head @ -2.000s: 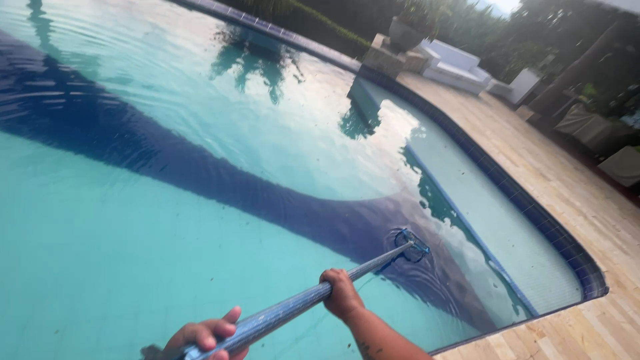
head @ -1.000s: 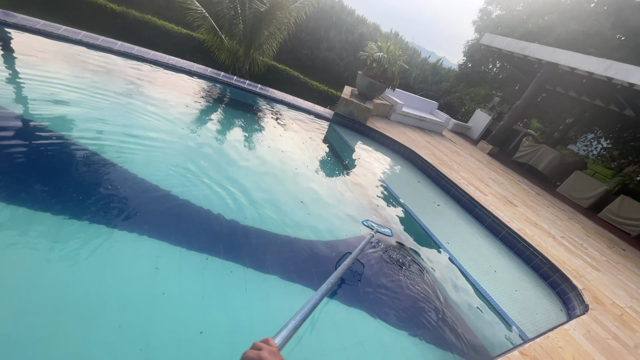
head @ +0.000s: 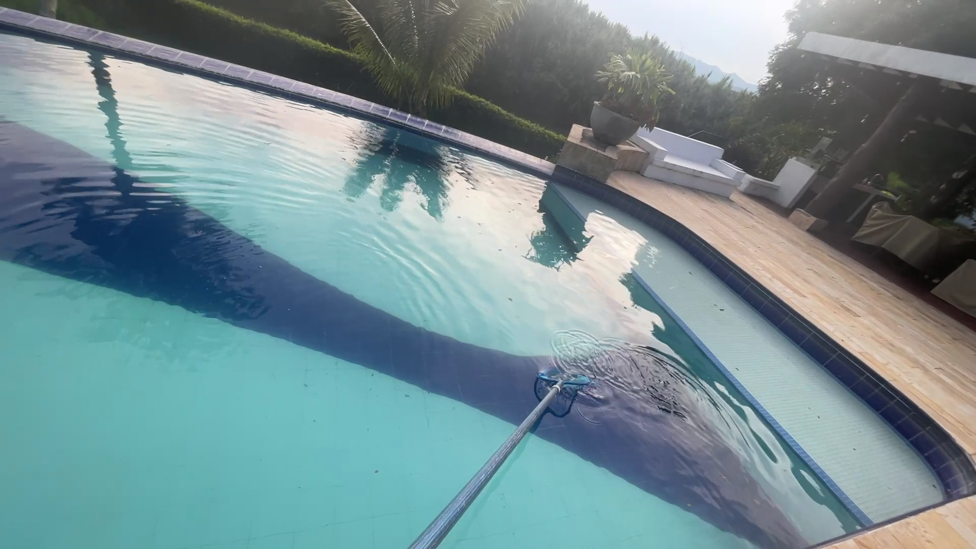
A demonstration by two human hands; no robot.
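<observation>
A long metal pole [head: 492,467] reaches from the bottom edge of the head view out over the swimming pool [head: 229,427]. At its far end a blue pool skimmer head [head: 563,383] meets the water, with ripples around it and to its right. Small dark specks dot the water. Neither my left hand nor my right hand shows; the near end of the pole lies below the view, so what holds it is hidden.
A shallow ledge [head: 762,343] with a blue edge runs along the right side, bordered by dark tiles and a pale stone deck [head: 839,305]. Behind stand a potted plant [head: 614,122] on a stone block and a white bench [head: 686,164]. Covered furniture [head: 903,236] sits at the right.
The skimmer head has gone from just above the water to the surface, slightly left. Both hands showed on the pole two seconds ago, one hand a second ago; none shows now.
</observation>
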